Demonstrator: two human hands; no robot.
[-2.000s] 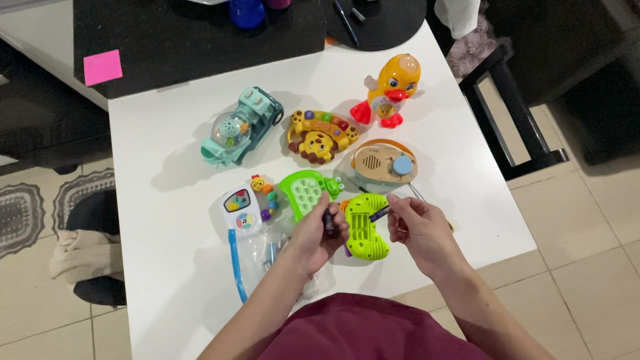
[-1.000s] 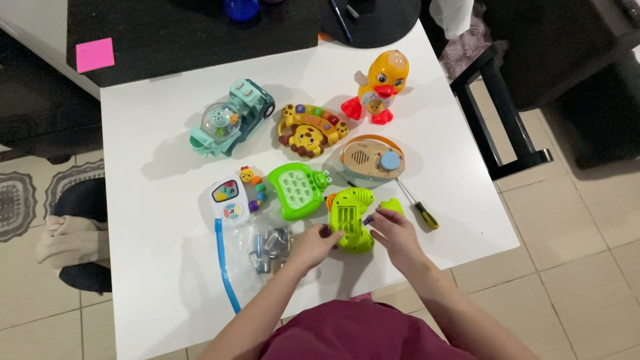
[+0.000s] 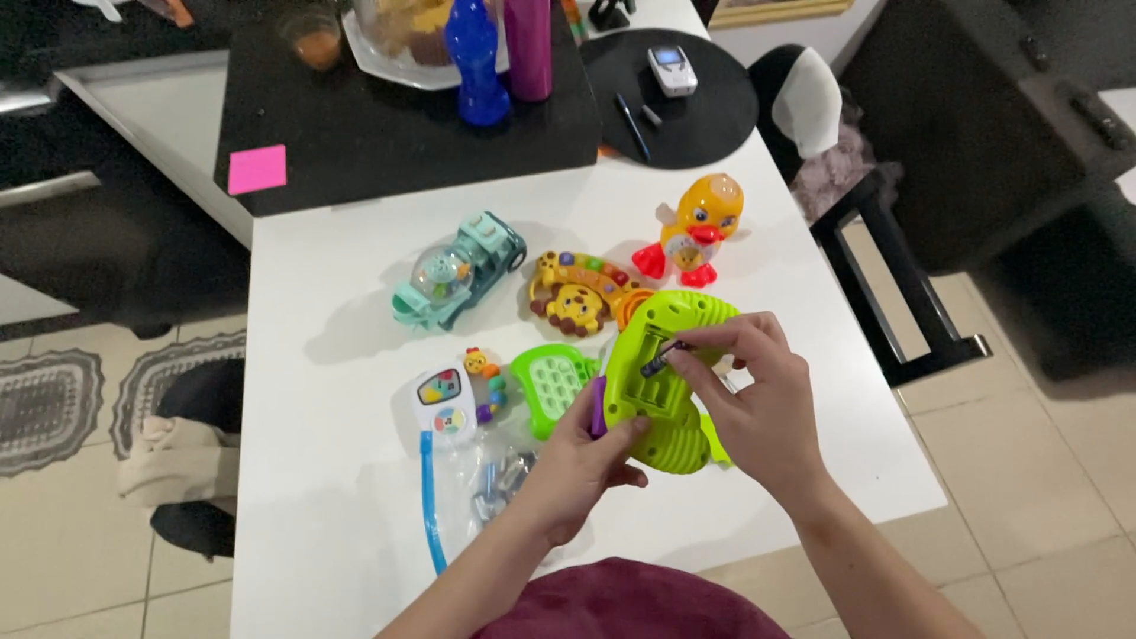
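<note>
My left hand (image 3: 590, 453) grips the lower left side of a green plastic toy (image 3: 674, 444), raised above the white table with its battery compartment (image 3: 652, 390) facing up. Between the thumb and fingers of my right hand (image 3: 754, 390) is a dark battery (image 3: 661, 358), tilted over the compartment. Behind my left forearm, a clear zip bag (image 3: 461, 479) with a blue seal holds several batteries (image 3: 490, 497). A small bright green piece (image 3: 715, 441) lies partly hidden beyond the toy, under my right hand.
Around the toy stand a green pop-it toy (image 3: 552, 386), a white toy (image 3: 446, 408) with beads, a lion toy (image 3: 577, 306), a teal toy truck (image 3: 461, 271) and a yellow duck toy (image 3: 706, 222). Farther back are a blue bottle (image 3: 479, 62) and a round black mat (image 3: 710, 115).
The green toy has been lifted from the table toward the view, my left hand now gripping its side. My right hand has brought the battery over the compartment. The screwdriver seen earlier is hidden.
</note>
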